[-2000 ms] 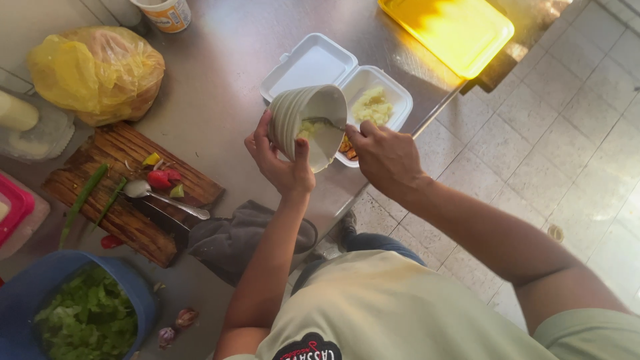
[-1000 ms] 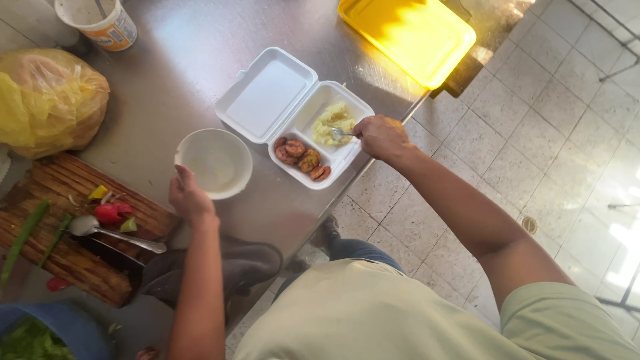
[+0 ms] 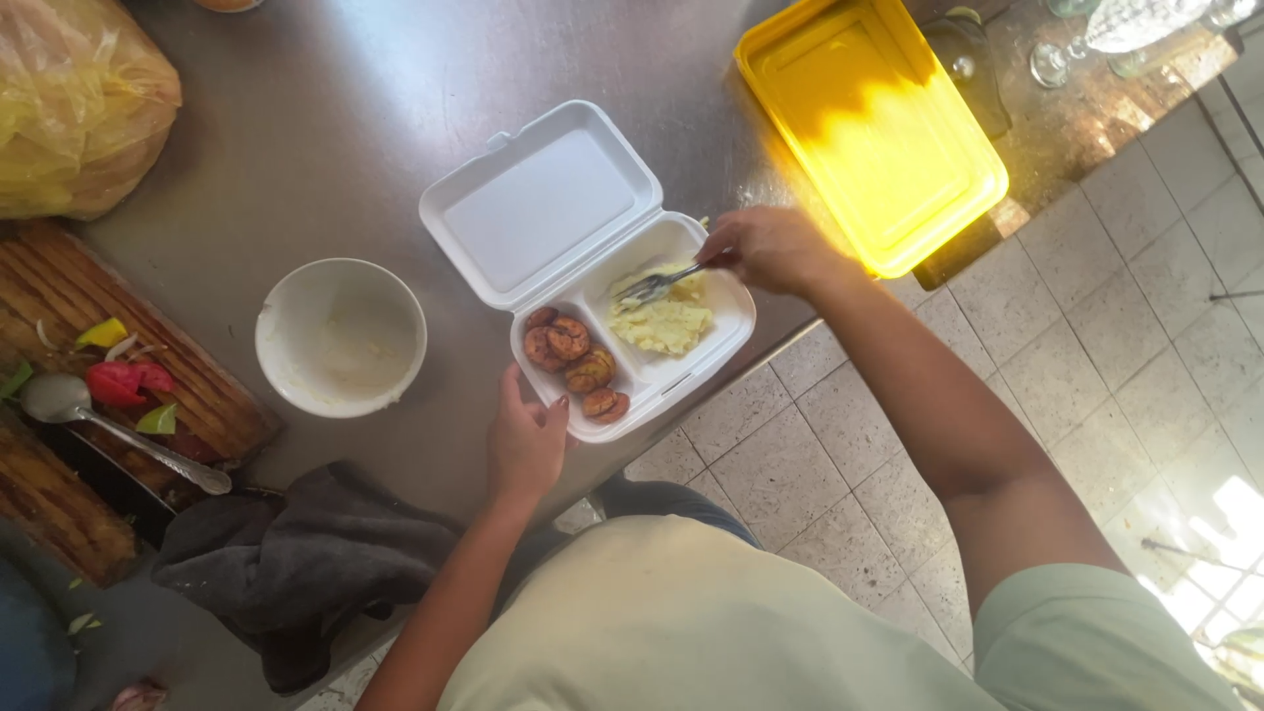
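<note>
A white foam takeout container (image 3: 681, 390) lies with its lid folded back on the steel counter. Its larger compartment holds mashed potato (image 3: 667, 321); a smaller one holds browned fried slices (image 3: 568, 339), perhaps plantain. My right hand (image 3: 775, 252) grips a metal fork (image 3: 652, 286), whose tines touch the mash. My left hand (image 3: 530, 439) rests at the container's near left corner, fingers apart, seemingly steadying its wall. Left of the container stands a white bowl (image 3: 341, 338) with pale smears inside.
A wooden cutting board (image 3: 212, 395) at the left carries a metal spoon (image 3: 148, 444), red and yellow vegetable pieces and a knife. A dark cloth (image 3: 326, 543) lies by the counter's front edge. A yellow plastic tray (image 3: 889, 138), glassware (image 3: 1136, 30) and a yellow bag (image 3: 79, 109) stand farther back.
The bowl, tilted in my left hand two seconds ago, now stands on the counter. My left hand has moved from beside the bowl to the container. The fork remains in my right hand.
</note>
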